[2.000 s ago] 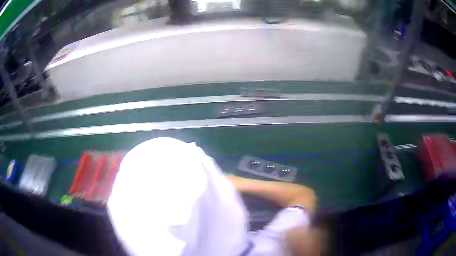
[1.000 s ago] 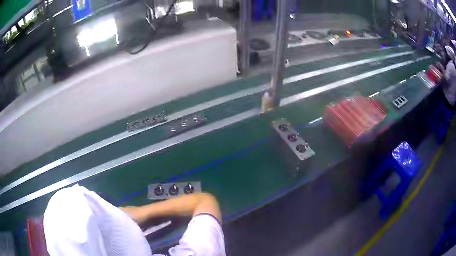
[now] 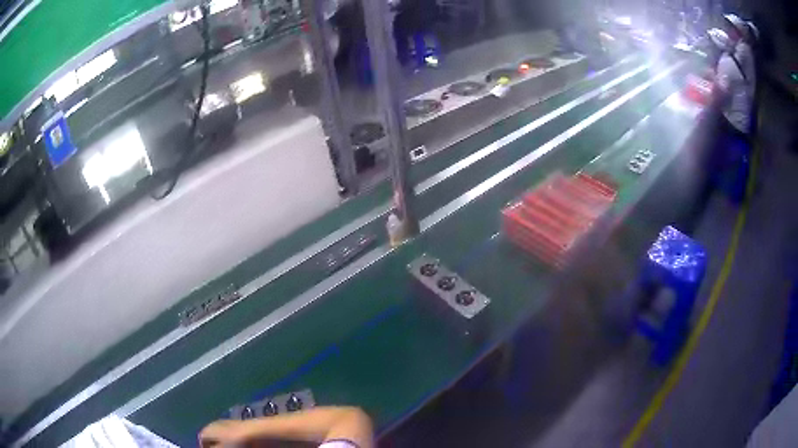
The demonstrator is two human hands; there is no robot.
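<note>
Neither of my hands is in the picture. A silver three-hole metal plate (image 3: 447, 286) with dark round centres lies diagonally on the green bench, nearest the middle of the view. Another three-hole plate (image 3: 271, 405) lies at the bottom left, partly hidden behind another person's bare arm (image 3: 293, 427). Two more plates lie between and by the silver rails, one at the left (image 3: 209, 305) and one nearer the post (image 3: 347, 252). A smaller three-hole plate (image 3: 640, 162) lies farther along the line.
Red trays (image 3: 560, 217) stand on the bench at the right of centre. A metal post (image 3: 391, 131) rises by the rails. A blue stool (image 3: 672, 262) stands on the floor beside a yellow line. People in white (image 3: 737, 83) are at the far right. A white cap (image 3: 109, 433) is cut off at the bottom left.
The view has swung to the right and along the line. The person with the white cap has slid to the bottom left; the red trays and blue stool have come into view.
</note>
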